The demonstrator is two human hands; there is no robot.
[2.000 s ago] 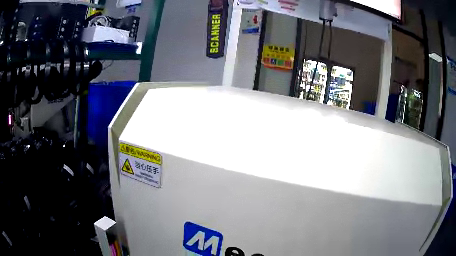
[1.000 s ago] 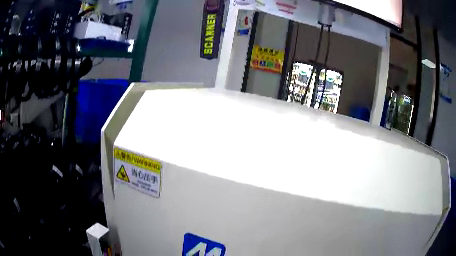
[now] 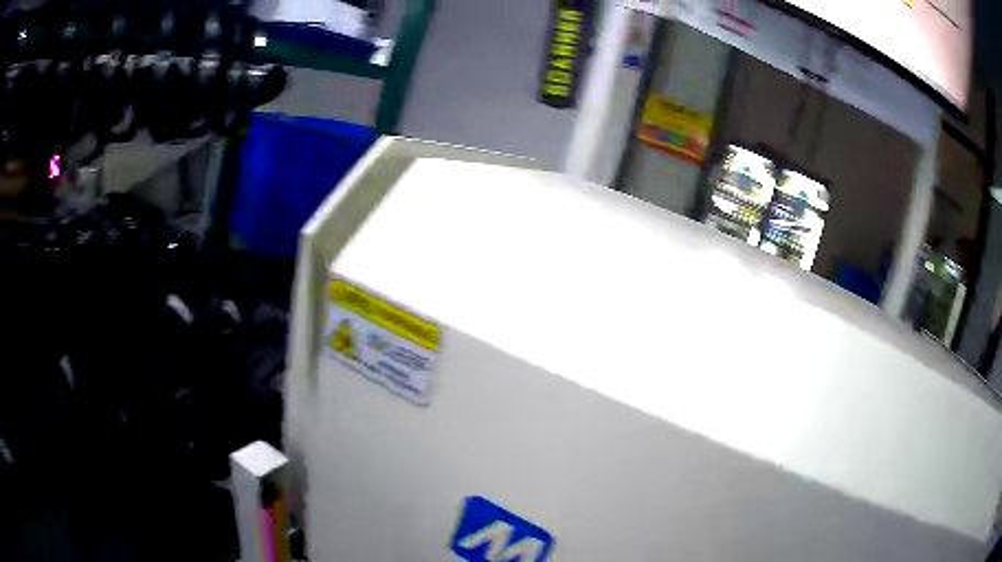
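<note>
The big white lid (image 3: 659,340) of the test box fills the middle and right of the head view. It is closed, with a blue M logo (image 3: 501,534) at the bottom edge and a yellow and white warning label (image 3: 382,340) at its left. Neither my left hand nor my right hand is in the picture. The front of the box below the logo is cut off by the lower edge.
A white side guard (image 3: 262,499) with a pink and orange strip stands left of the lid. A dark heap of headphones (image 3: 143,362) lies at left. Headphones hang on a rack (image 3: 132,82) behind. A blue bin (image 3: 294,181) and a white frame (image 3: 599,104) stand beyond the lid.
The view has turned and tilted, so the lid, label and side guard sit further right, and the lid slopes more steeply. The picture is more blurred. The lid stays closed.
</note>
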